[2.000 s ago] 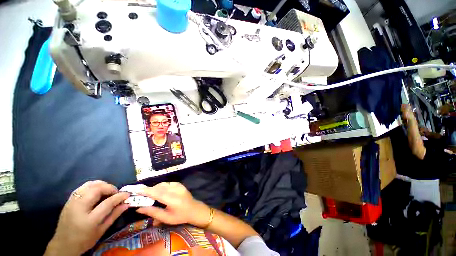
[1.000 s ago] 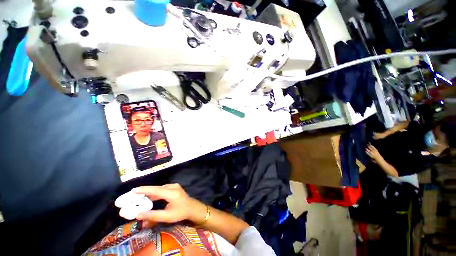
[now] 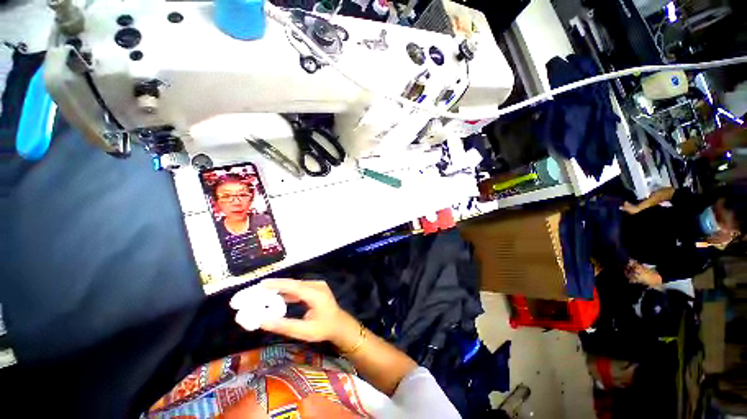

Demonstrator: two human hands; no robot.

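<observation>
My right hand point(image 3: 310, 311) holds a small white rounded object point(image 3: 260, 306) above my lap, near the table's front edge. The object shows two lobes, and my thumb and fingers are on its right side. My left hand is not in view. A black smartphone point(image 3: 242, 219) lies flat on the machine bed with its screen lit, showing a person. A large dark cloth point(image 3: 90, 237) covers the table left of the phone and reaches the needle area point(image 3: 156, 147) of the white sewing machine point(image 3: 237, 78).
Black-handled scissors point(image 3: 318, 154), slim metal snips point(image 3: 274, 155) and a green stick point(image 3: 380, 177) lie under the machine arm. A red item point(image 3: 438, 220) is at the table edge. Crumpled dark cloth point(image 3: 426, 286), a cardboard box point(image 3: 520, 250) and a red crate point(image 3: 565, 311) are below. A masked person point(image 3: 684, 237) is at the right.
My left hand, on the white object two seconds ago, has left the view. My right hand has moved the object up and right since one second ago. The view has shifted right since the first frame.
</observation>
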